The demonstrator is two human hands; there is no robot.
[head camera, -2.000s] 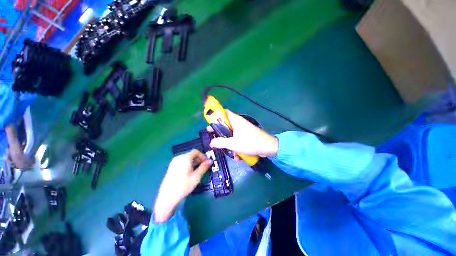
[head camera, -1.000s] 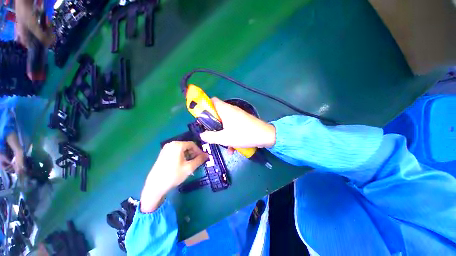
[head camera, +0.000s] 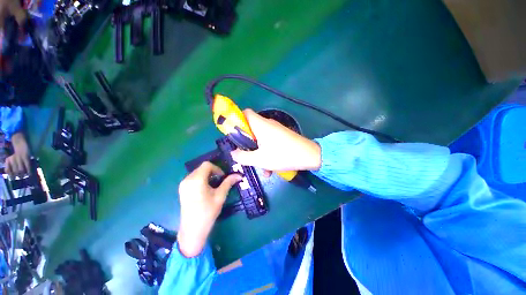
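My right hand is closed around the yellow and black electric screwdriver; its bit points down to the right, off the housing. The black housing lies on the green mat with its arms pointing left. Small silver-white patches show on its bar. My left hand has thumb and fingertips at the middle of the bar, by these patches; whether it grips a small part is hidden. A round dark dish is partly hidden behind my right hand.
The black cord curves over the mat to the right. Forked housings lie to the left and upper left. A pile of black modules is at lower left. Another person's hand is at the left edge. A brown box is at upper right.
The view has shifted. My left hand's fingertips have stayed at the bar and the screwdriver has stayed in my right hand. At the far left, a housing lies turned and another person's hand has moved.
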